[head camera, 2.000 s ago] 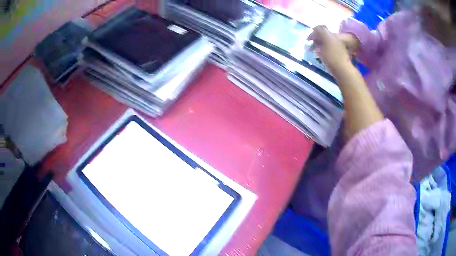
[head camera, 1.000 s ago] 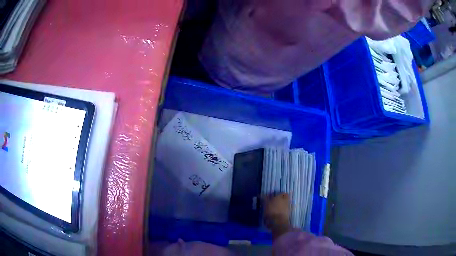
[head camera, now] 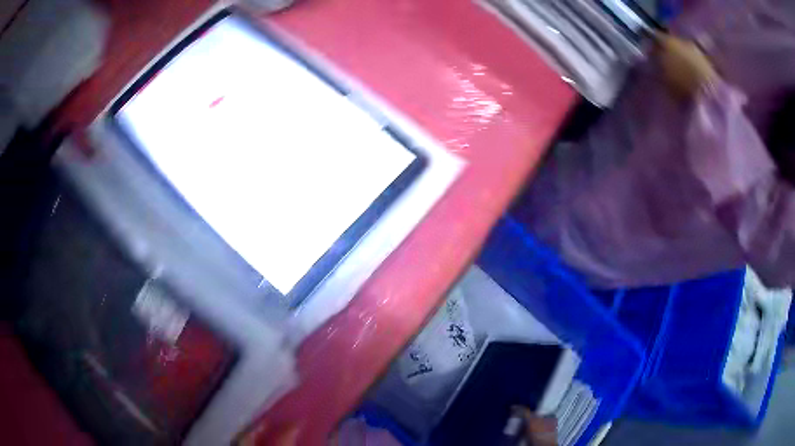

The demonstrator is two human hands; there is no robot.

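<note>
A tablet with a glowing white screen (head camera: 266, 152) lies on a white sleeve on the bench. A dark tablet (head camera: 501, 392) is tilted at the open blue tote, beside upright white sleeves (head camera: 578, 405). My right hand (head camera: 536, 427) grips this dark tablet's edge, with the thumb on its face; the hand is cut off by the bottom edge. My left hand (head camera: 268, 434) seems to show only as blurred fingers at the bottom edge near the bench; its grip cannot be told. A large dark tablet (head camera: 96, 305) with reflections lies at the lower left on white sleeving.
The bench has glossy red-pink matting (head camera: 410, 78). A stack of sleeved tablets (head camera: 575, 43) stands at the top right. Another person in a pink sleeve (head camera: 741, 165) stands at right, a hand near the stack. The blue tote (head camera: 558, 270) holds a handwritten white sheet (head camera: 453, 335); more blue totes stand beyond.
The view has swung so the bench fills more of it. The dark tablet at the tote now shows more of its face and tilts away from the white sleeves, with my right hand on it.
</note>
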